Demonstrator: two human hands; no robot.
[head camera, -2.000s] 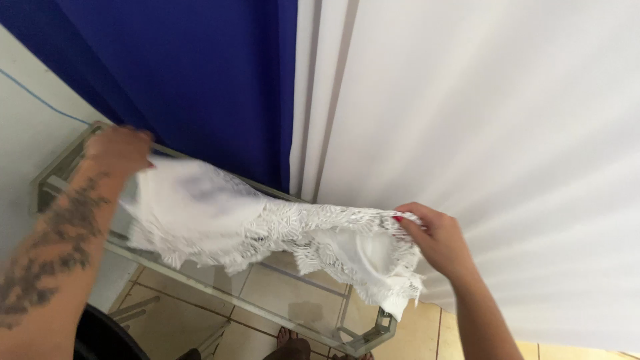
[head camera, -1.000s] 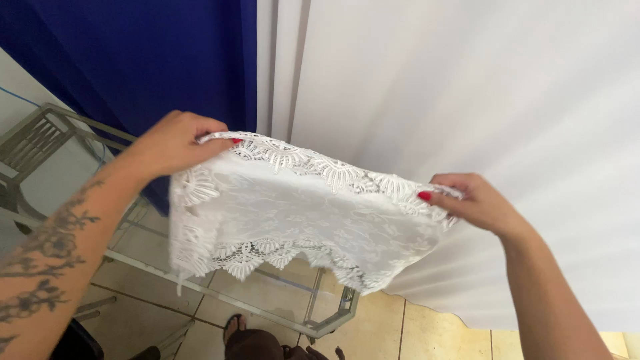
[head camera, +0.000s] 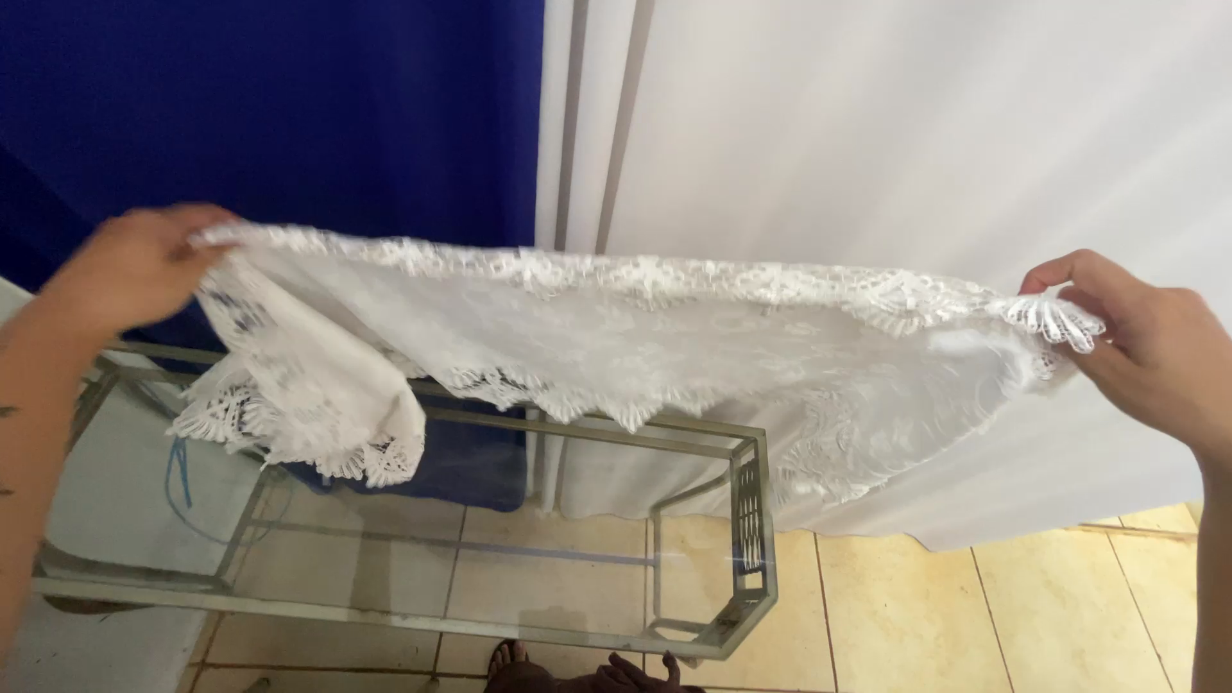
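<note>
A white lace-edged cloth (head camera: 616, 332) is stretched between my two hands, its upper lace border nearly straight. My left hand (head camera: 144, 265) pinches the border's left end, slightly blurred. My right hand (head camera: 1145, 337) grips the right end between thumb and fingers, with a scalloped tip of lace poking out. A bunched fold of the cloth hangs below my left hand, and another part sags toward the lower right. The cloth hangs in front of and over the far edge of a glass-topped metal-framed table (head camera: 423, 621).
A dark blue curtain (head camera: 385, 115) hangs at the back left, beside a white curtain (head camera: 866, 144). Light floor tiles (head camera: 895, 606) lie below. A blue cord (head camera: 178, 481) is at the table's left. A sandaled foot (head camera: 507, 656) shows at the bottom.
My hands have moved apart from one second ago, and the cloth, held folded between them then, is now spread much wider. Two seconds ago it hung bunched low over the glass table.
</note>
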